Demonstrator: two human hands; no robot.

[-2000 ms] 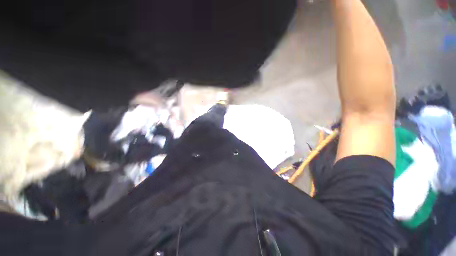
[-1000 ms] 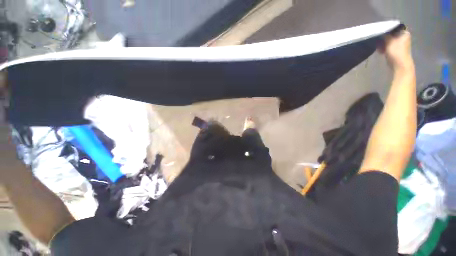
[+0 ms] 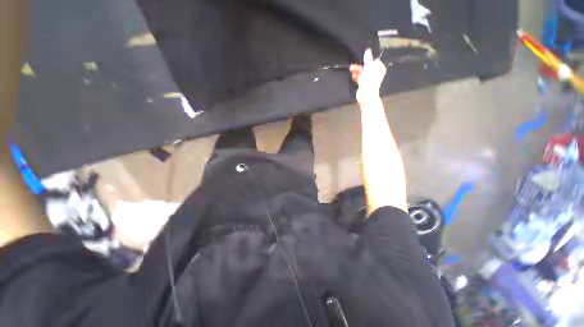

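A black cloth piece (image 3: pixel 256 48) lies over the black-topped table (image 3: pixel 96 121), its near edge close to the table's front edge. My right hand (image 3: pixel 369 75) is at the cloth's right corner, fingers bent with one pointing forward; whether it grips the cloth is too blurred to tell. My left forearm shows as a blurred strip at the far left edge, and my left hand is out of the picture.
Small white scraps (image 3: pixel 421 14) and tan worn patches (image 3: pixel 410 45) mark the table top. Yellow poles with a red end (image 3: pixel 551 60) are beside the table at right. A black-and-silver round item (image 3: pixel 422 218) and heaped plastic (image 3: pixel 544 217) lie on the right. White scraps (image 3: pixel 77 207) lie at left.
The view has moved from floor and scrap heap to the table. The black cloth, earlier held stretched between both hands with a white edge showing, now lies on the table.
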